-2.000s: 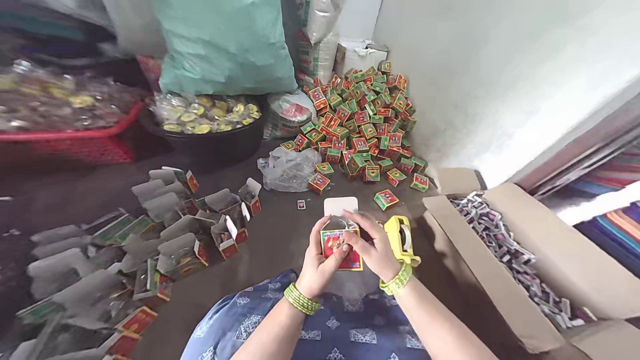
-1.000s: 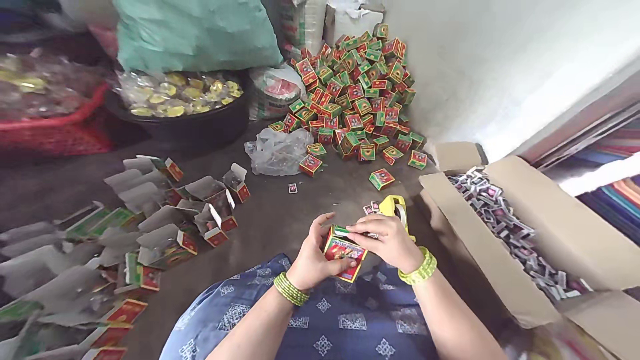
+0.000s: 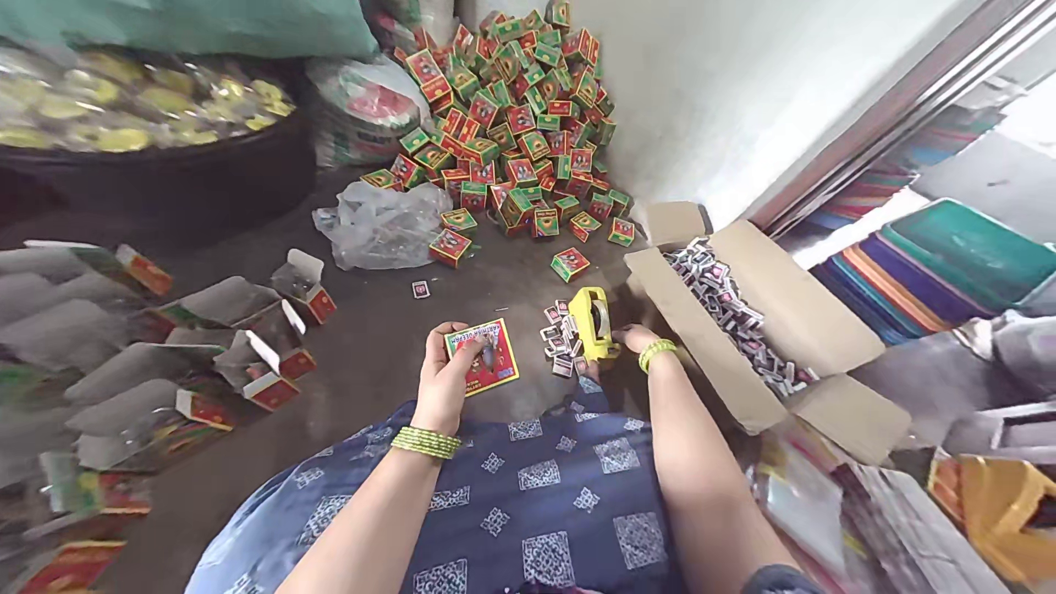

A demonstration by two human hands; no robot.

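My left hand [image 3: 450, 363] holds a small printed cardboard box [image 3: 493, 367], red with a yellow and green border, its printed face up and the thumb across it. My right hand [image 3: 637, 340] is at the right side of a yellow tape dispenser [image 3: 587, 318] that stands on the floor; whether the fingers grip it is hard to tell. Just left of the dispenser lies a small heap of tiny printed boxes [image 3: 561, 340]. One more tiny box [image 3: 421, 289] lies apart on the floor, beyond my left hand.
Closed red and green boxes [image 3: 528, 124] are piled against the wall. A crumpled clear plastic bag [image 3: 384, 223] lies beside them. Open-flapped boxes [image 3: 223, 305] spread at left. An open carton [image 3: 825, 305] of tiny boxes stands at right. A black tub [image 3: 165, 190] holds yellow-topped packets.
Both hands were together on the box; now my right hand has let go of it and moved right to the tape dispenser. The box's white flap, raised two seconds ago, no longer shows.
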